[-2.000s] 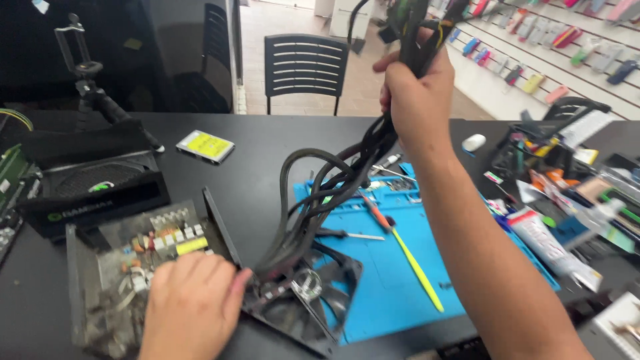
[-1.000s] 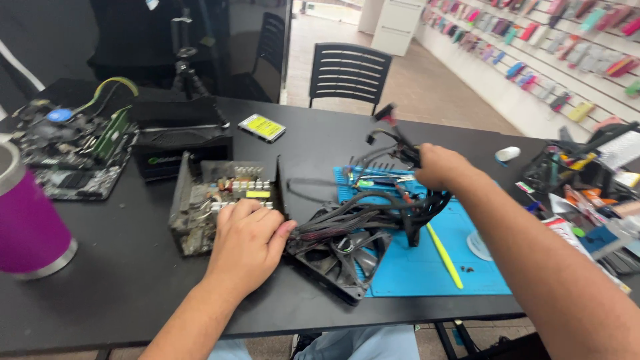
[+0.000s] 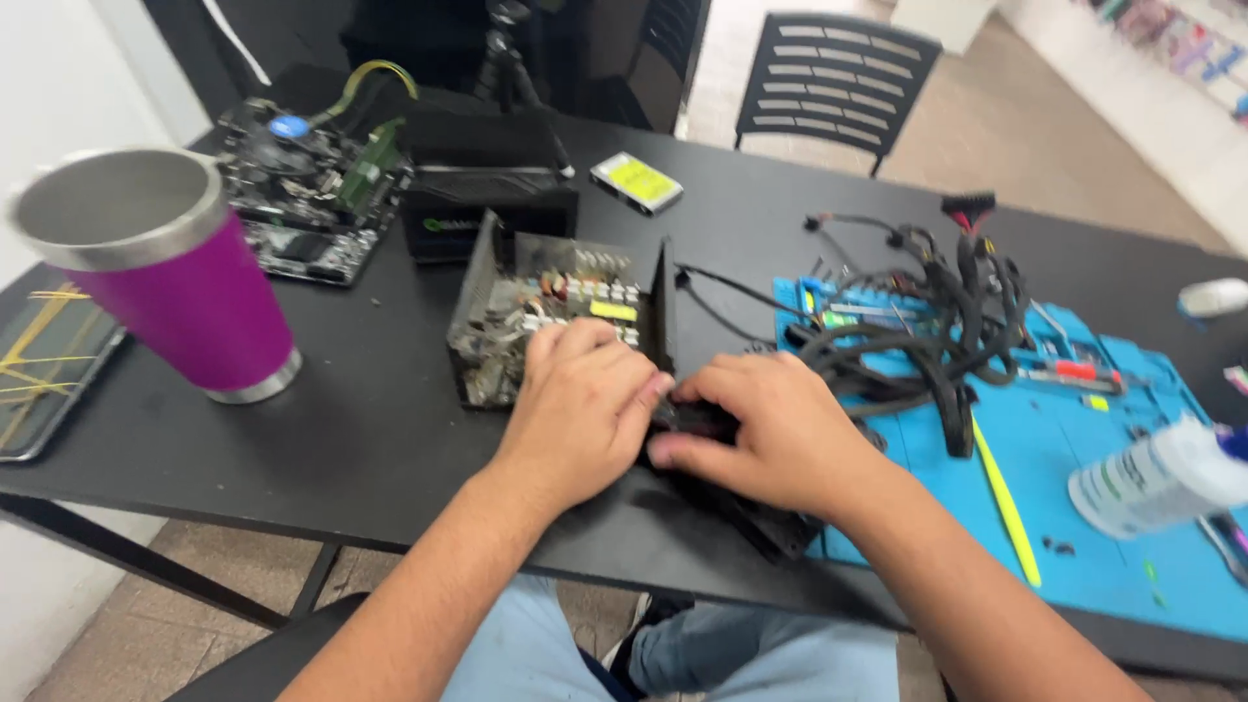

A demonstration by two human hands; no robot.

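An opened computer power supply (image 3: 561, 322) with dusty components lies on the black table. My left hand (image 3: 590, 405) rests over its near right corner, thumb pointing to the cables' root. My right hand (image 3: 760, 429) grips the black cable bundle where it leaves the casing. The bundle's loose end (image 3: 916, 331), with several connectors, lies piled on a blue silicone work mat (image 3: 936, 497). A black fan cover (image 3: 770, 517) sits partly beneath my right hand, near the table's front edge. The fingertips of my left hand are partly hidden.
A purple steel tumbler (image 3: 185, 283) and a motherboard (image 3: 302, 185) stand at left. Behind the supply are a black box (image 3: 487, 214) and a yellow-labelled drive (image 3: 637, 182). On the mat lie a yellow-green spudger (image 3: 1004, 497), a red-handled tool (image 3: 1082, 372) and a translucent bottle (image 3: 1141, 478).
My right hand has come down from holding the cables aloft to their base beside my left hand. The cables' far end, once held up, now lies on the mat.
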